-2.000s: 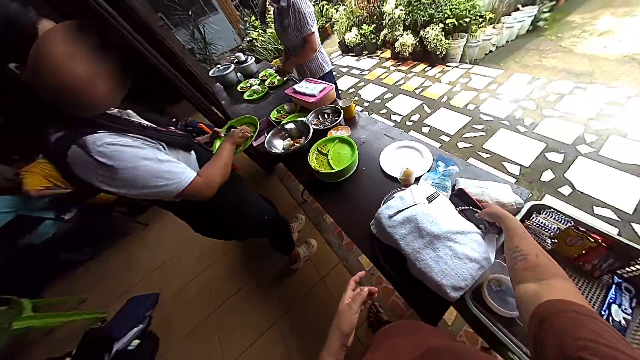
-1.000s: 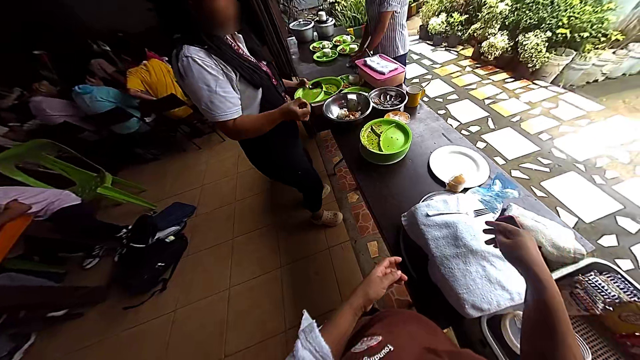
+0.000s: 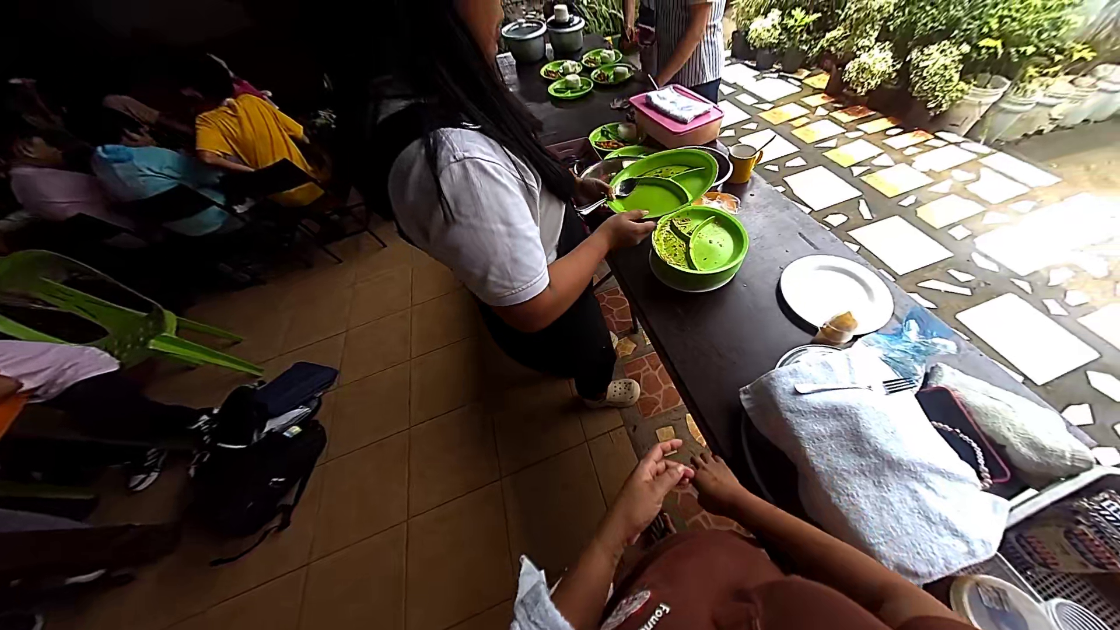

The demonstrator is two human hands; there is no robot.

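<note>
My left hand (image 3: 652, 490) is raised near my body with its fingers loosely curled, holding nothing that I can see. Close by on its right, my right hand (image 3: 717, 484) has its fingers spread beside the table's edge; the fingertips of both hands are near each other, perhaps touching. A white towel (image 3: 862, 464) covers something at the near end of the dark table (image 3: 766, 236), with a fork (image 3: 853, 386) lying on top. A phone (image 3: 962, 433) with a beaded strap lies against the towel. Beyond are a white plate (image 3: 836, 293) and a small wrapped item (image 3: 837, 327).
A co-worker (image 3: 490, 210) at the table's left side holds green divided plates (image 3: 662, 185) over a green plate stack (image 3: 700, 249). Another person (image 3: 687, 39) stands at the far end. A black backpack (image 3: 254, 472) and green chair (image 3: 96, 306) are on the left. A crate (image 3: 1067, 551) is at lower right.
My right hand has left the phone beside the towel and come over to my left hand. The co-worker has moved nearer along the table, bringing green plates over the stack.
</note>
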